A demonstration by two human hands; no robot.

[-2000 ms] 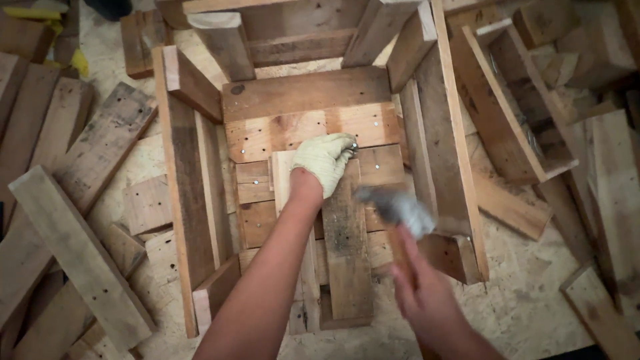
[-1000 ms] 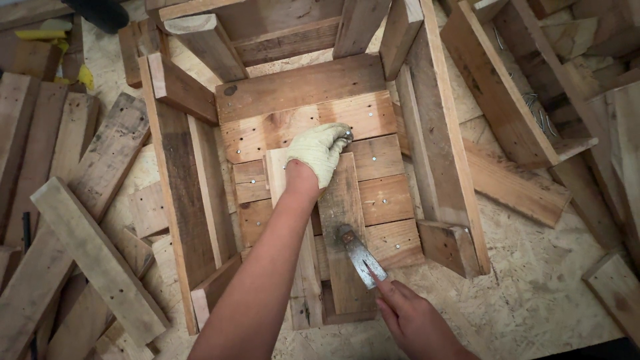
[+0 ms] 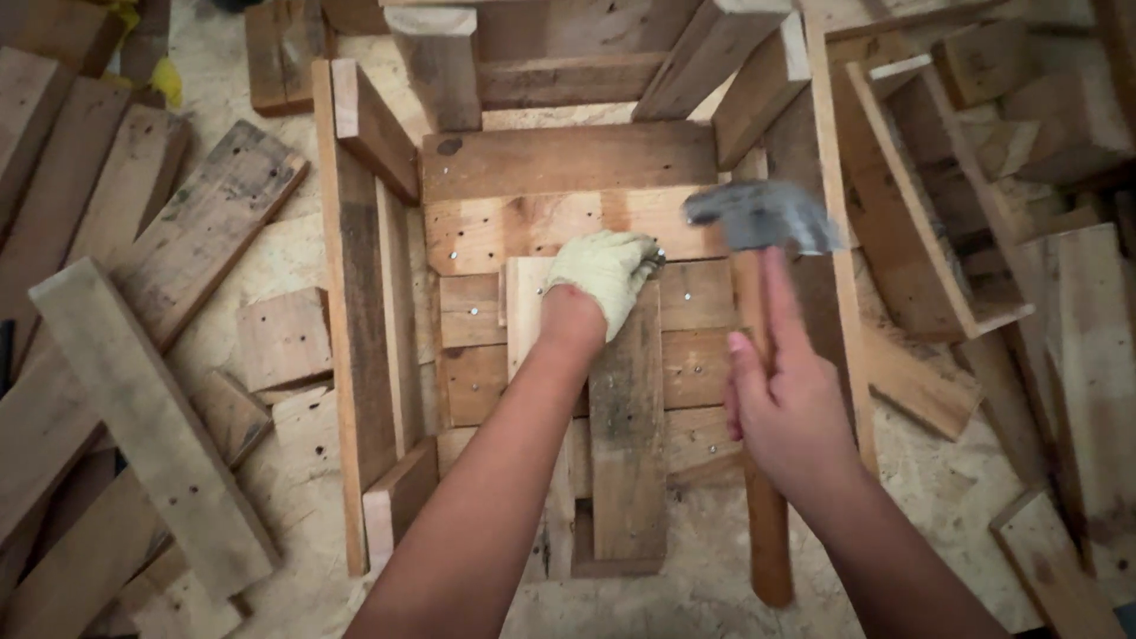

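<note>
My left hand (image 3: 608,280), in a cream work glove, rests on the upper end of a weathered wooden board (image 3: 628,461). Its fingertips pinch a small metal nail (image 3: 660,254) near the board's top corner. Bare, my right hand (image 3: 781,390) grips the wooden handle of a claw hammer (image 3: 765,217), whose blurred head is raised to the right of the glove. The weathered board lies lengthwise over crosswise planks (image 3: 568,160) with nail heads showing, between the upright sides of a wooden frame (image 3: 355,311). A paler board (image 3: 524,306) lies beside it, partly hidden by my left arm.
Loose planks (image 3: 151,426) are piled on the left, with a short wood block (image 3: 286,339) beside the frame. On the right, a narrow wooden box (image 3: 945,195) stands among other offcuts. More boards (image 3: 1087,382) lie at the far right, on a chipboard surface (image 3: 932,541).
The hammer has risen from low over the weathered board to the right of my left hand, its head now higher. My left hand has stayed at the top of the board.
</note>
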